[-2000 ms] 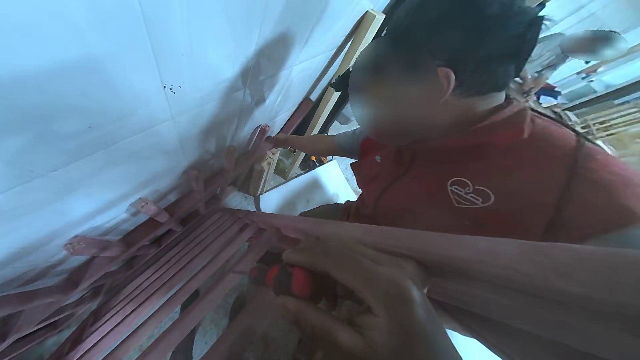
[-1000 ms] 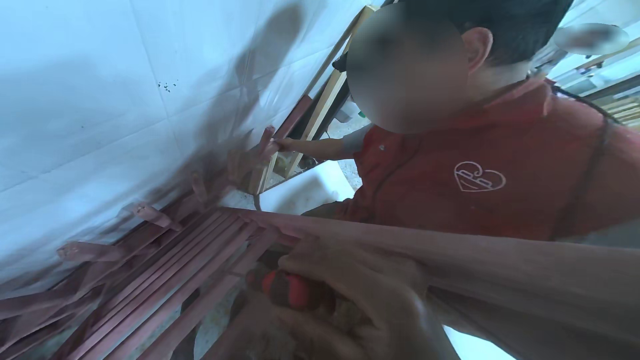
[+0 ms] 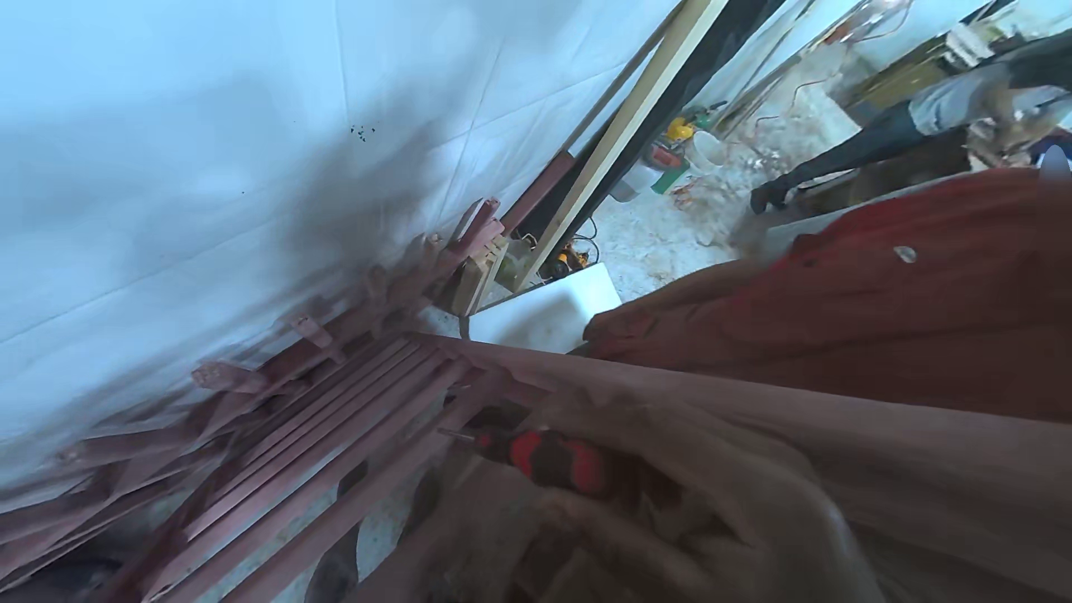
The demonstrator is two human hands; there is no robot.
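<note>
At the lower middle, my right hand (image 3: 712, 494) is closed around the red and black handle of a small screwdriver (image 3: 557, 461). Its thin metal shaft points left, over the corner of a reddish-brown wooden frame with parallel slats (image 3: 335, 452). Right beside the hand runs a long, wide reddish-brown board (image 3: 754, 398), which meets the slatted part near the middle of the view. Beneath the screwdriver is a dim, blurred brown shape that may be my left hand; its fingers and any hold cannot be made out.
A person in a red shirt (image 3: 904, 293) is close beyond the board. Wooden pieces (image 3: 230, 377) stick up along the white wall sheeting (image 3: 209, 167). A pale timber (image 3: 624, 138) leans near a white panel (image 3: 548, 310). Tools and buckets lie on the floor; another person is farther back.
The person in red has shifted right; their head and the arm that reached toward the wooden pieces by the wall are out of sight there. My right hand still holds the screwdriver at about the same spot.
</note>
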